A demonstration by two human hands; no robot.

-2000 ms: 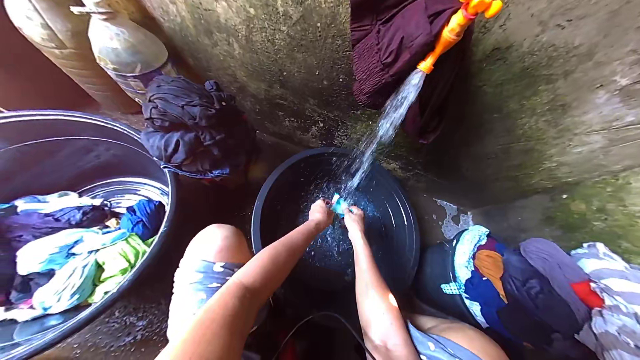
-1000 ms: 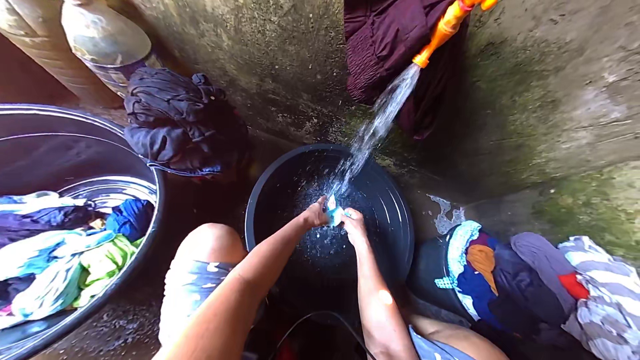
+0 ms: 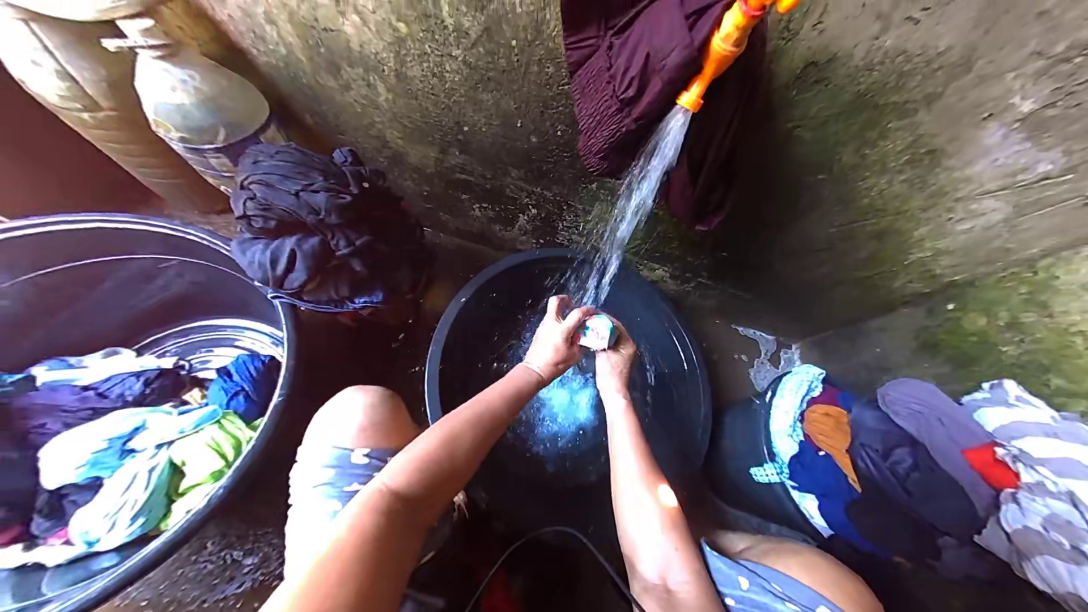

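Note:
Both my hands are over a round black plastic basin [image 3: 438,361], close together under the falling water. A small white and turquoise object [image 3: 597,332], whose kind I cannot tell, is gripped between them. My left hand [image 3: 557,340] holds it from the left, with the thumb and fingers near its edge. My right hand [image 3: 616,357] is wrapped around its right side. Water runs from an orange plastic faucet [image 3: 718,55] down to my fingers. Below my hands, a pale blue, foamy or splashing patch [image 3: 565,408] shows in the basin.
A large black tub [image 3: 285,374] with wet clothes stands at left, beside a bundle of dark cloth [image 3: 314,221] and a plastic bottle [image 3: 200,98]. Maroon cloth [image 3: 629,76] hangs by the mossy concrete wall [image 3: 442,102]. At right, a container [image 3: 748,450] is heaped with clothes [image 3: 909,459].
My hands have turned around the small object and now hold it a little higher against the water stream. A bright bluish patch now shows in the basin below them.

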